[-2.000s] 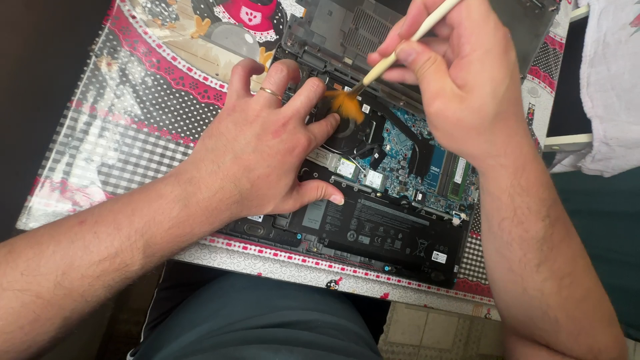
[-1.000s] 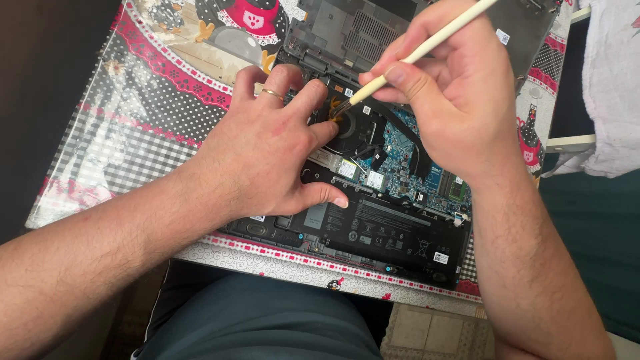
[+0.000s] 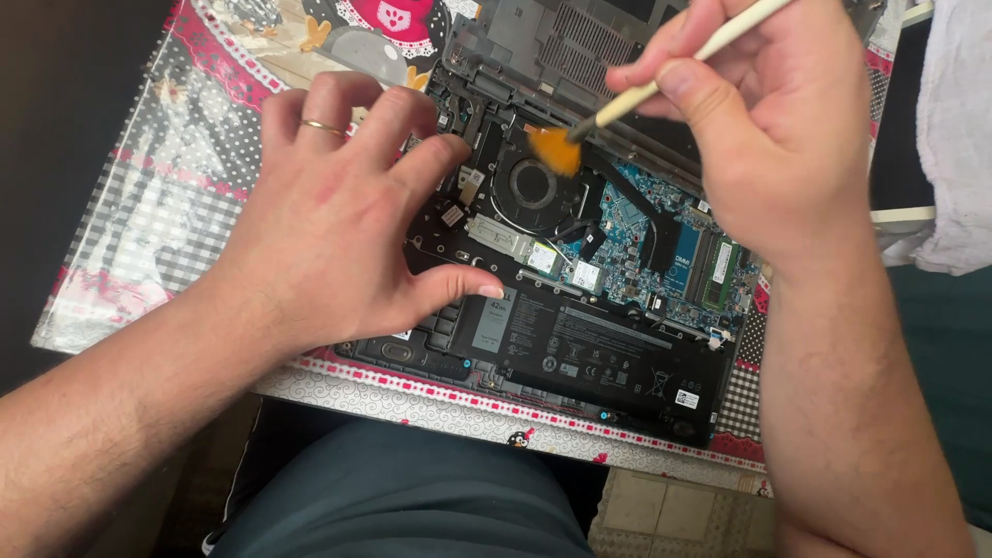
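Note:
An opened laptop lies with its insides showing: a round black cooling fan (image 3: 533,186), a blue circuit board (image 3: 620,225), a green memory module (image 3: 721,271) and a long black battery (image 3: 589,341). My right hand (image 3: 767,116) grips a paintbrush by its cream handle (image 3: 635,102); its orange bristles (image 3: 555,152), slightly blurred, are over the fan's upper edge. Spread over the laptop's left part is my left hand (image 3: 349,201), a ring on one finger, its thumb near the battery's left end. It holds nothing that I can see; its fingertips hide some parts beneath.
The laptop's vented dark cover (image 3: 581,46) lies behind the fan. Beneath is a table with a patterned cloth (image 3: 186,209), its front edge close to my legs (image 3: 403,496). A whitish cloth (image 3: 961,139) hangs at the right beside a pale-framed seat or stand.
The brush has risen from the fan's opening to its upper edge, with its bristles fanned out. My left fingers have drawn back left, uncovering more of the fan.

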